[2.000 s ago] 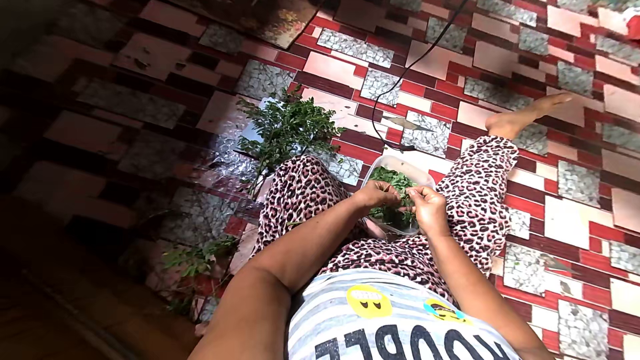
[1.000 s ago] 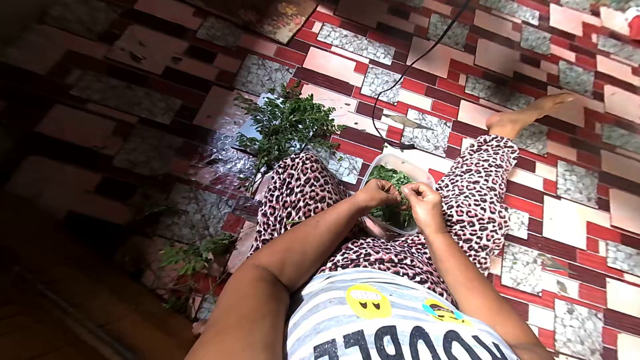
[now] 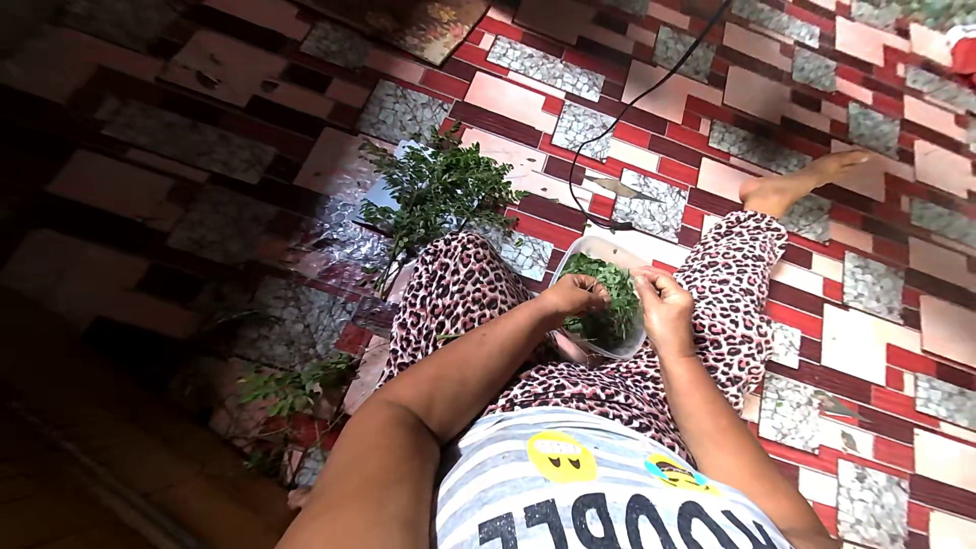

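Observation:
My left hand (image 3: 577, 296) is over the left part of a clear plastic container (image 3: 633, 350) between my legs, its fingertips pinched at the green leaves. My right hand (image 3: 665, 305) is at the container's right edge, thumb and fingertips pinched together; a thin stem may be between them, too small to tell. Small green leaves (image 3: 602, 305) fill much of the container. A bunch of leafy green branches (image 3: 450, 187) lies on the floor beyond my left knee, partly on a pale flat object (image 3: 385, 195).
More leafy sprigs (image 3: 297, 385) lie in shade at my left. A black cable (image 3: 621, 122) curls over the patterned floor (image 3: 869, 343) beyond the container. A mat or board (image 3: 435, 30) lies at the top. My bare foot (image 3: 808, 181) is stretched out to the right.
My hands have moved slightly apart above the container; earlier their fingertips were closer together. The container and the branches have stayed in place.

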